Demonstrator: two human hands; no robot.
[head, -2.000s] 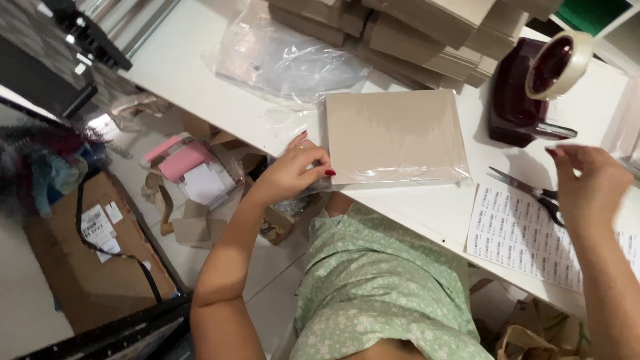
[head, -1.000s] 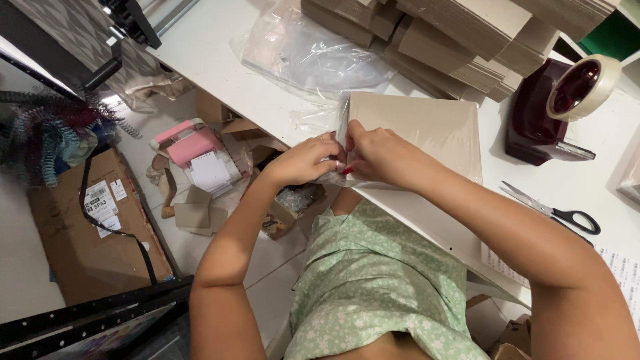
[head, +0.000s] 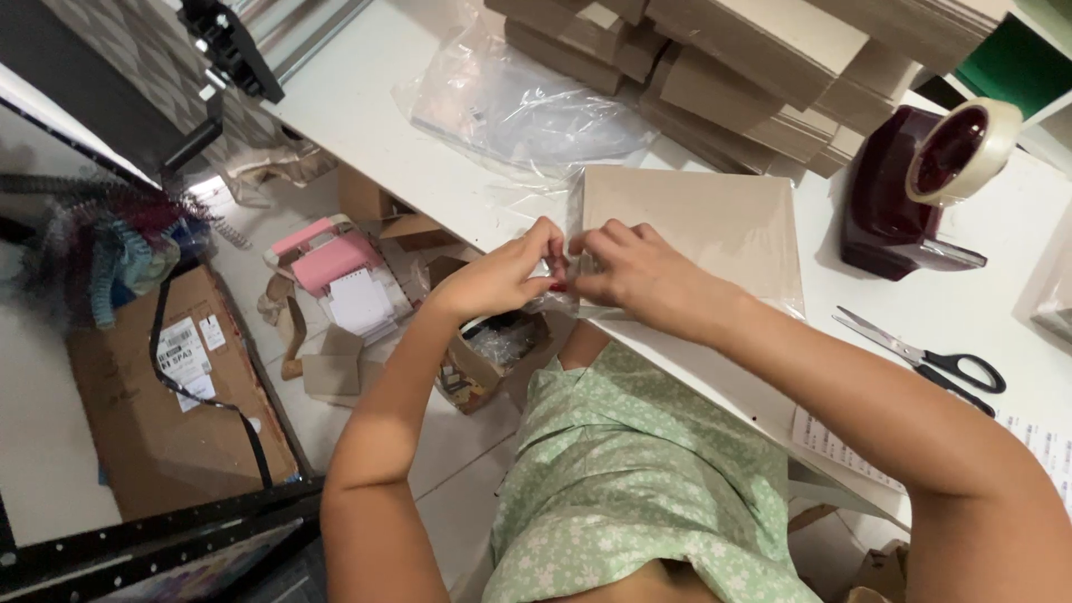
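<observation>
A flat beige cardboard pack (head: 695,226) in clear plastic film lies near the white table's front edge. At its left side, my left hand (head: 507,272) pinches the film between thumb and fingers. My right hand (head: 632,268) is bent over the pack's left edge, its fingertips on the same film close to my left fingertips; the exact grip is partly hidden. Above my hands lies a loose clear plastic bag (head: 536,109). Right of the pack stand a dark red tape dispenser (head: 892,193) with a large tape roll (head: 963,151) and black-handled scissors (head: 921,356).
Stacks of beige cardboard (head: 754,92) fill the table's back. A printed label sheet (head: 846,448) lies partly under my right forearm. On the floor at left are a pink device (head: 331,255), a small open carton (head: 477,368) and a large cardboard box (head: 193,419).
My right hand has come from beside the scissors, at the right, to the pack's left edge, next to my left hand. The view has shifted somewhat.
</observation>
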